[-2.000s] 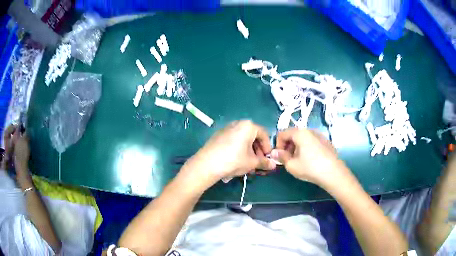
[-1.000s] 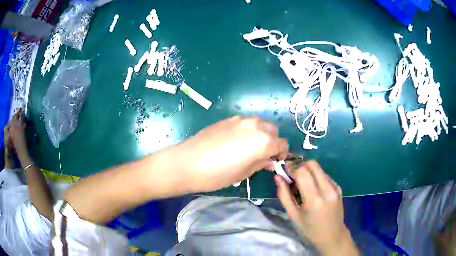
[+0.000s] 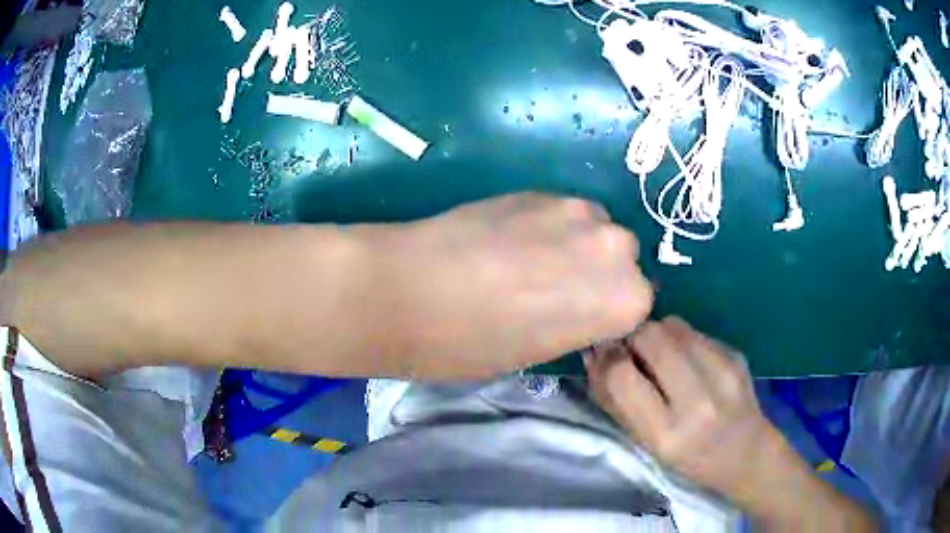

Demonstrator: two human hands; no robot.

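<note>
My left hand [image 3: 552,276] reaches across from the left, back up and fingers curled down, above the table's front edge. My right hand [image 3: 682,390] is just right of and below it, fingers bent. Their fingertips meet. The narrow white housing seen between them a second ago is now almost wholly hidden; only a pale sliver shows at the fingertips. A dark gap shows between the right fingers; I cannot tell whether a tool is there. What the left fingers grip is hidden.
Bundled white cords [image 3: 719,156] lie beyond my hands, small white parts [image 3: 917,229] far right. At left are loose white covers [image 3: 279,52], thin metal pieces [image 3: 331,52], two white blocks [image 3: 302,107], dark bits [image 3: 255,167] and a clear bag [image 3: 104,146]. White-clothed people [image 3: 901,427] sit alongside.
The view has shifted down and right. My left forearm now lies nearly level across the picture, and its hand has rolled over the fingertips, hiding the white housing that showed a second ago.
</note>
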